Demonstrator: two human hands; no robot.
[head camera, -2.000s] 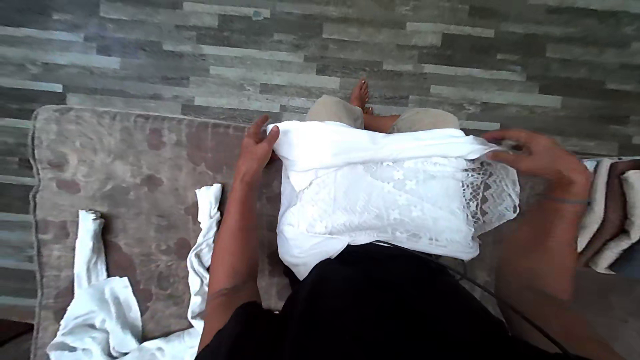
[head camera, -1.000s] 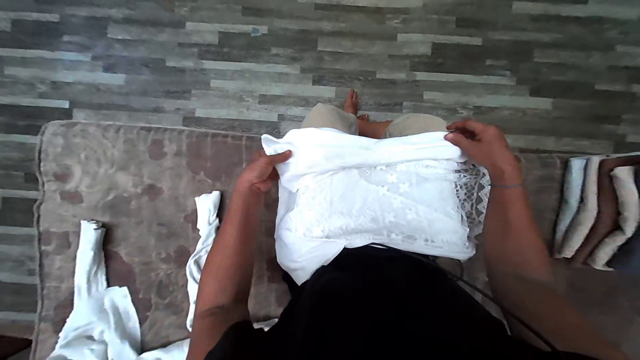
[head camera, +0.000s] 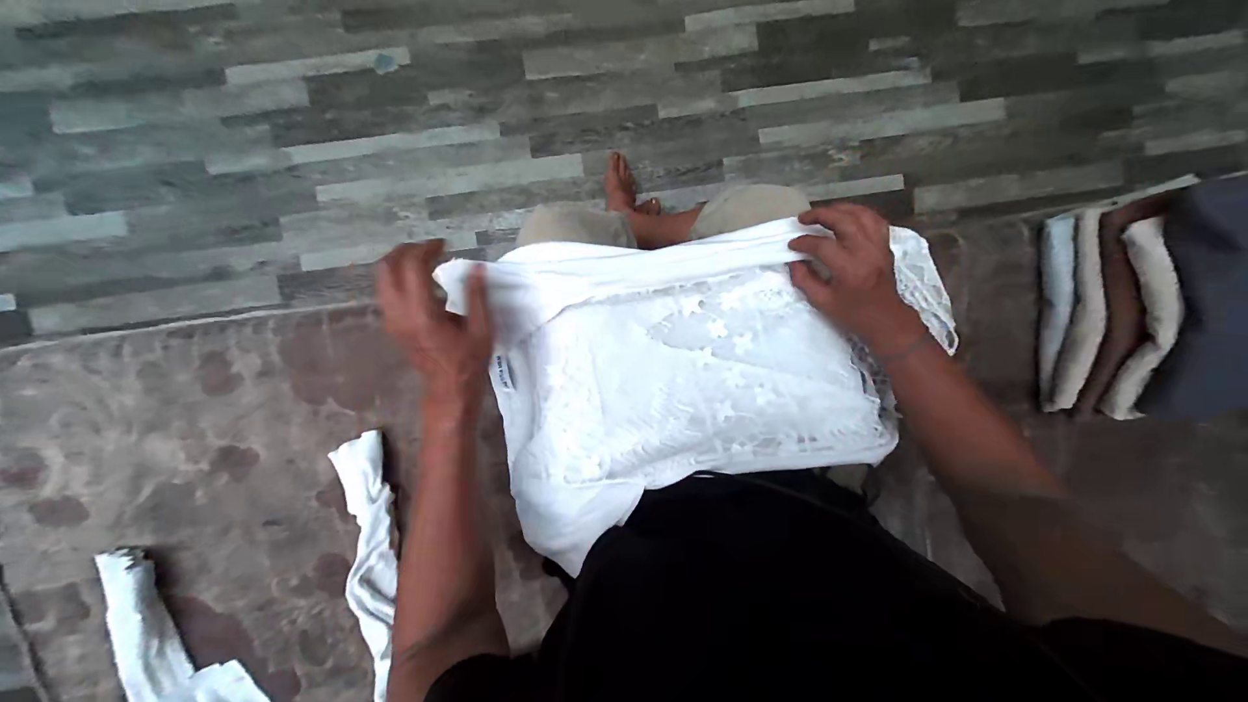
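Observation:
A white garment with lace panels (head camera: 702, 370) lies across my lap, its far edge doubled over in a smooth band. My left hand (head camera: 434, 302) is at the band's left end, thumb over the cloth and fingers beyond it, somewhat blurred. My right hand (head camera: 848, 258) pinches the band near its right end between thumb and fingers. A loose lace flap sticks out to the right of that hand. A small label with writing shows on the garment's left edge.
The patterned brown couch cushion (head camera: 244, 390) spreads to both sides. Another white garment (head camera: 366, 546), with sleeve-like ends, lies at the left. Folded cloths (head camera: 1092, 312) in light blue, cream, brown and dark grey rest at the right. Beyond is the wood-plank floor (head camera: 487, 117).
My right hand has moved inward along the band from the garment's far right corner. The lace flap now extends out beyond it. My left hand stays at the left end.

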